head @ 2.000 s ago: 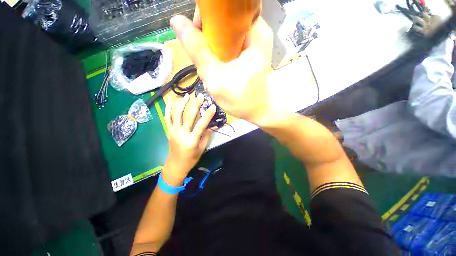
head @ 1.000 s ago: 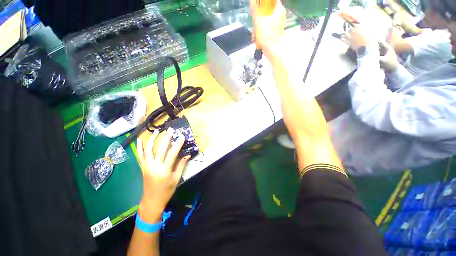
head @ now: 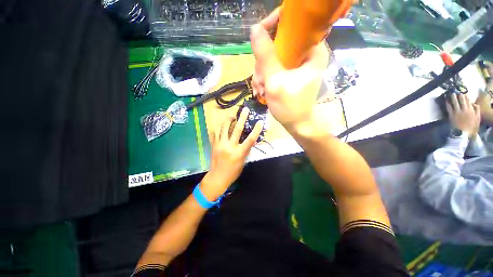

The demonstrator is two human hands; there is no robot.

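My right hand [head: 289, 89] is closed around the orange electric screwdriver [head: 305, 30], held above the black unit. The screwdriver's tip is hidden behind my hand. My left hand [head: 231, 149] lies with its fingers on the black corded unit [head: 254, 116] and holds it on the tan board [head: 219, 108]. The unit's black cable [head: 232, 94] is looped behind it on the board. A blue wrist strap [head: 204, 197] is around my left wrist.
An open bag of black parts [head: 190, 71], a small twisted bag [head: 164, 120] and thin black strips [head: 145, 81] lie on the green mat. A ridged clear tray [head: 211, 21] stands behind. A black hose [head: 411, 89] crosses at right, near another person's hand [head: 463, 113].
My right hand and the orange screwdriver have come back from the pale feeder box to above the unit. My left hand stays on the unit. The view has shifted.
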